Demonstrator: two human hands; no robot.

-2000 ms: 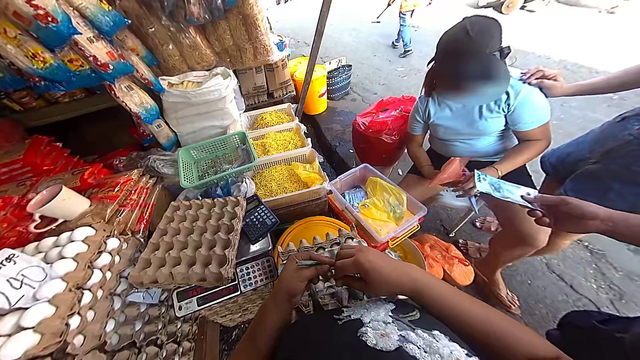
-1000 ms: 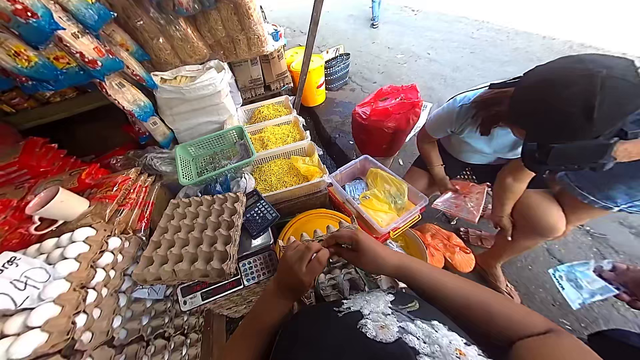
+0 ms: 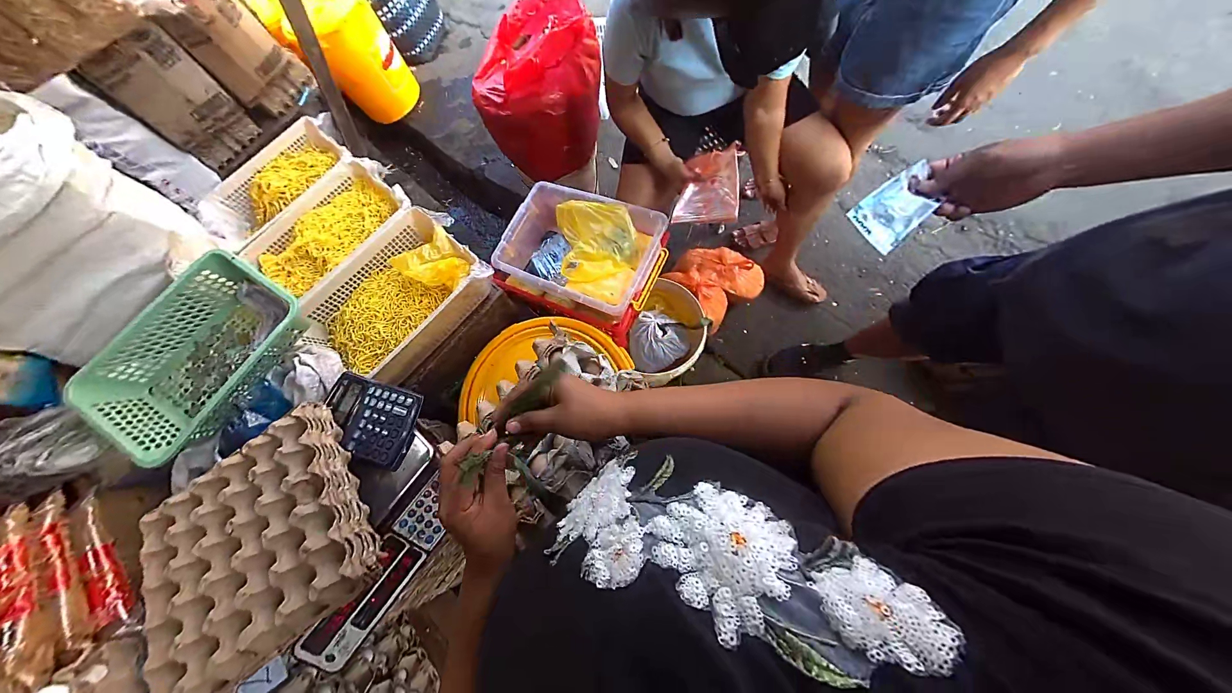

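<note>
My left hand pinches a dark green thin piece, likely a leaf or folded banknote, between thumb and fingers. Just above it, my right hand grips another dark green strip that points up. Both hands are over grey egg trays, in front of a round yellow lid. To their left are a black calculator and a digital scale with a keypad. A stack of empty cardboard egg trays stands left of the scale.
Yellow noodles fill white baskets beside a green plastic basket. A clear bin holds yellow bags. A red bag stands behind it. One person sits ahead with a plastic bag; another person's hand at right holds a banknote.
The view has swung right and down. My hands have moved apart a little, with green pieces now showing in them. The seated person's head is lower than two seconds ago.
</note>
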